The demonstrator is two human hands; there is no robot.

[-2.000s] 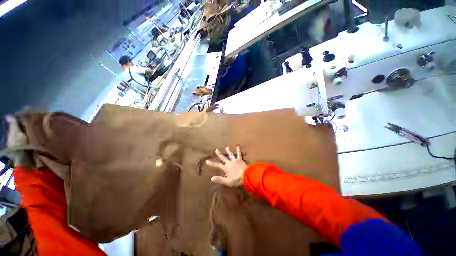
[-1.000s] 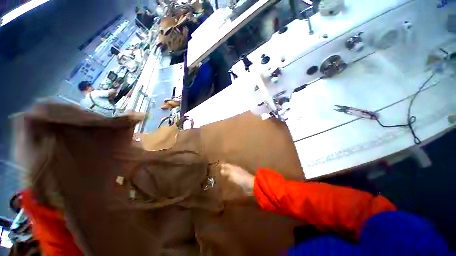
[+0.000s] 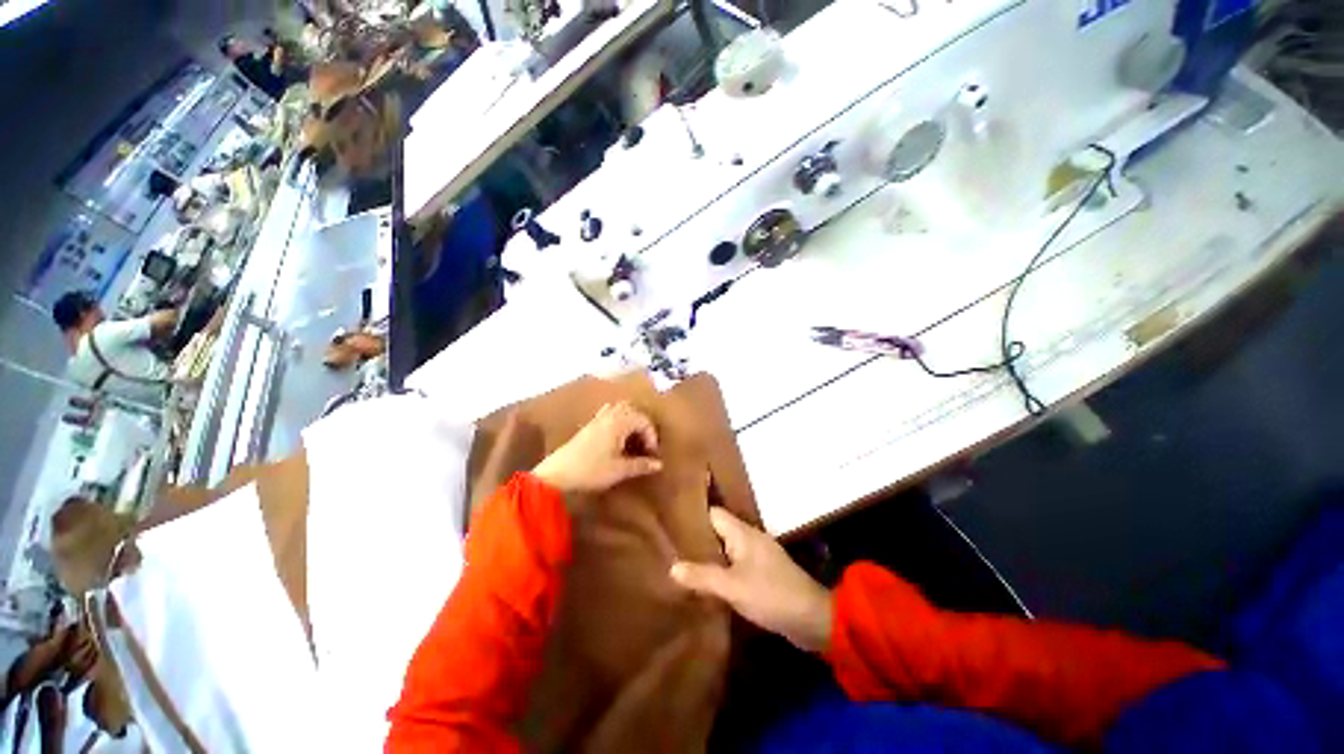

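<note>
A brown bag panel (image 3: 634,633) lies at the front of the white machine bed and hangs over its near edge, one corner close to the presser foot area (image 3: 663,351). White lining (image 3: 386,545) lies to its left. My left hand (image 3: 607,449) rests on the panel's upper part with fingers curled, pinching the brown material. My right hand (image 3: 759,575) grips the panel's right edge, thumb on top; the fingers beneath are partly hidden.
The long white sewing machine (image 3: 884,162) spans the upper right. Pink-handled snips (image 3: 870,342) on a dark cord lie on the bed. White and brown layers (image 3: 207,589) lie at left. A person (image 3: 118,346) sits far left; brown pieces (image 3: 361,111) are heaped behind.
The large brown piece with straps has left the top, and white lining now shows at left. My left hand has come in from the far left; my right hand has moved to the panel's edge.
</note>
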